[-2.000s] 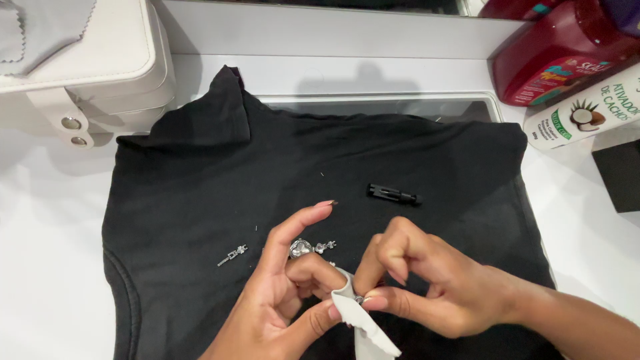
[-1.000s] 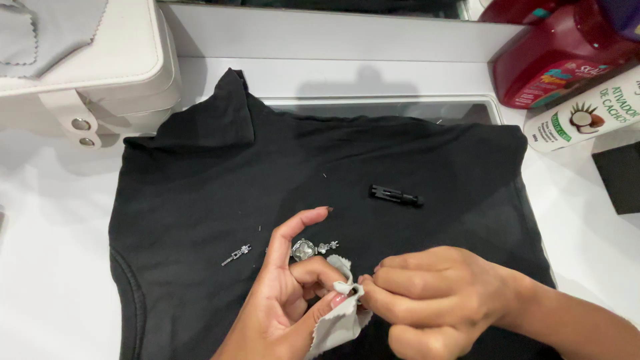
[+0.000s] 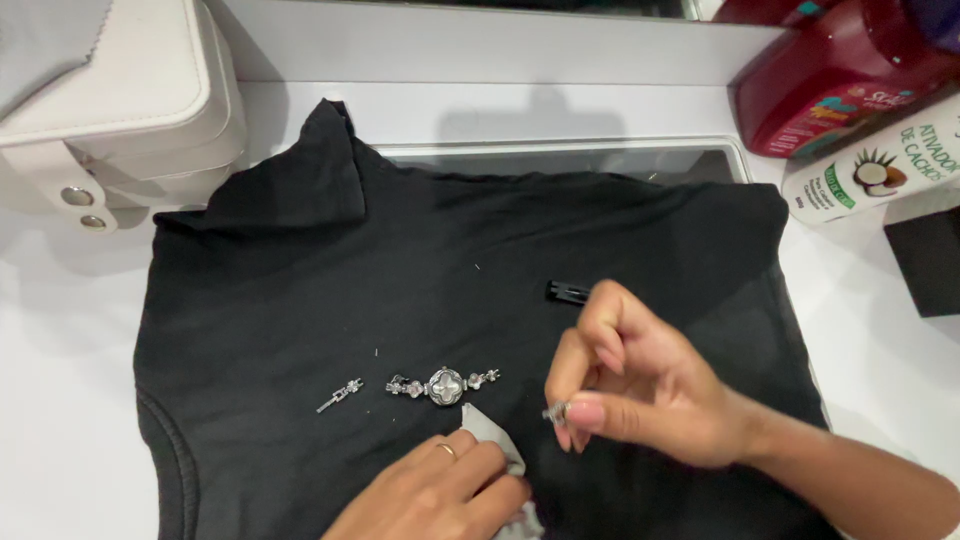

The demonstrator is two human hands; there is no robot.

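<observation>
My right hand (image 3: 645,382) pinches a small silver bracelet link (image 3: 556,413) between thumb and fingers, above the cloth. My left hand (image 3: 442,487), with a ring on one finger, lies palm down on a grey polishing cloth (image 3: 491,439), partly covering it; its fingertips are hidden. Just above the left hand, a silver watch (image 3: 445,386) with a clover-shaped case and short link pieces on both sides rests on a black garment (image 3: 300,300). A separate piece of silver links (image 3: 340,395) lies left of it. Behind the right fingers, a black pin-removal tool (image 3: 566,292) is partly hidden.
Tiny metal pins (image 3: 477,267) lie scattered on the garment. At the upper left stands a white case (image 3: 112,97) with a grey cloth (image 3: 45,45) on top. A dark red bottle (image 3: 810,90), a white bottle (image 3: 862,165) and a black box (image 3: 930,262) are at the right. A clear-topped tray edge (image 3: 562,145) shows behind.
My hands have moved apart; the right one now holds the small link away from the grey cloth, which stays by the left. The watch, earlier partly behind my left fingers, is now fully visible.
</observation>
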